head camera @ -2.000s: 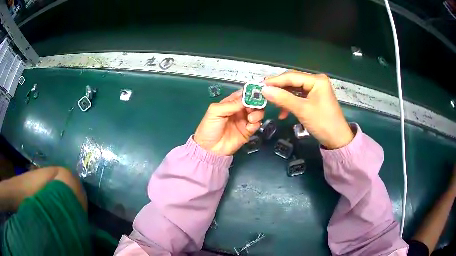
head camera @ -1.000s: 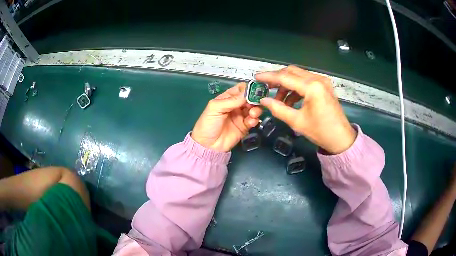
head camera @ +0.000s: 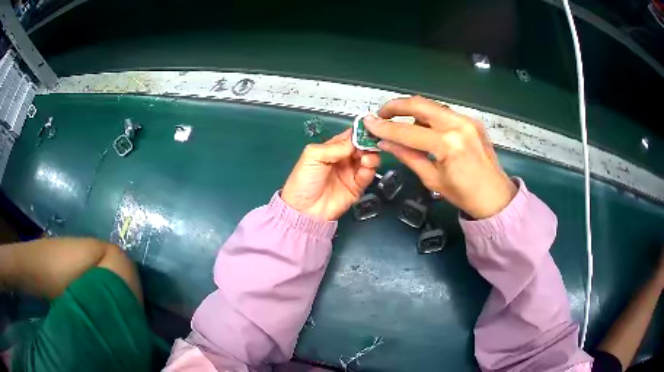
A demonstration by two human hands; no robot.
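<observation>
A small rounded-square housing point(head camera: 357, 136) with a pale rim and a green circuit board point(head camera: 368, 138) inside is held upright in front of me. My left hand point(head camera: 327, 174) grips its left and lower edge between thumb and fingers. My right hand point(head camera: 448, 156) has its fingertips on the board's face and right edge, hiding part of it. Several dark part-assembled units point(head camera: 413, 211) lie on the green bench point(head camera: 386, 290) just below my hands.
A whitish rail point(head camera: 291, 94) separates the bench from the dark green belt point(head camera: 291, 43), which carries small parts. A white cable point(head camera: 585, 182) hangs at right. Loose parts lie at left. A neighbour's arm and green clothing point(head camera: 87, 320) are at lower left; another arm point(head camera: 641, 312) is at lower right.
My right fingertips have moved over the board and now cover more of it. The pale parts on the belt have shifted left. The neighbour's arm at left has moved slightly right.
</observation>
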